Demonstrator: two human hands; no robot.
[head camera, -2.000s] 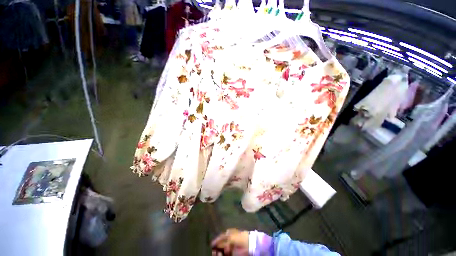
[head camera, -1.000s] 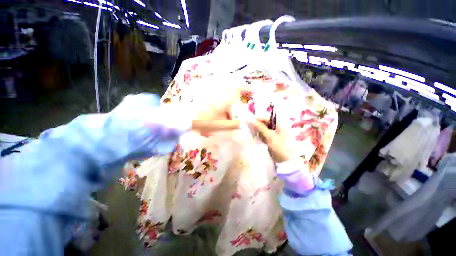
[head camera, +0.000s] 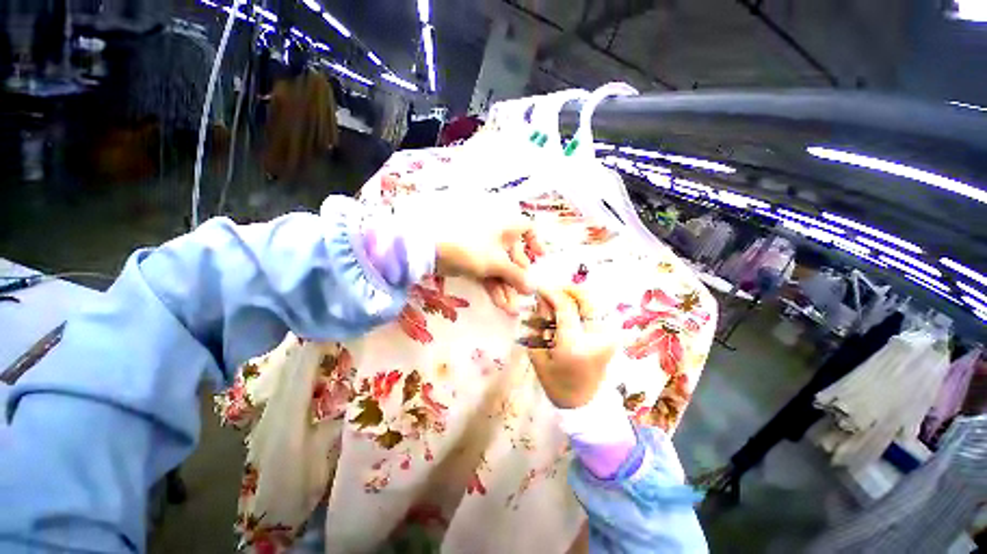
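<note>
A cream floral blouse (head camera: 400, 400) hangs in front of me on a white hanger (head camera: 584, 124), with others behind it. My left hand (head camera: 487, 265) is at the upper middle of its front, fingertips pinching the cloth at the front opening. My right hand (head camera: 574, 335) is just beside it, fingers bent, with small dark thread snips (head camera: 536, 331) held in it. The fingertips of both hands nearly meet at the placket. The exact grip and any thread are too blurred to tell.
A thick grey rail (head camera: 779, 106) runs above the blouse to the right. A white worktable (head camera: 43, 314) edge shows at the left, with a picture sheet (head camera: 33, 352). Pale garments (head camera: 887, 390) hang at the right. A white pole (head camera: 214, 108) stands at the upper left.
Both hands have come up from below to the blouse front since the oldest frame. Over the last second they stay close together there, and the view has tilted upward a little.
</note>
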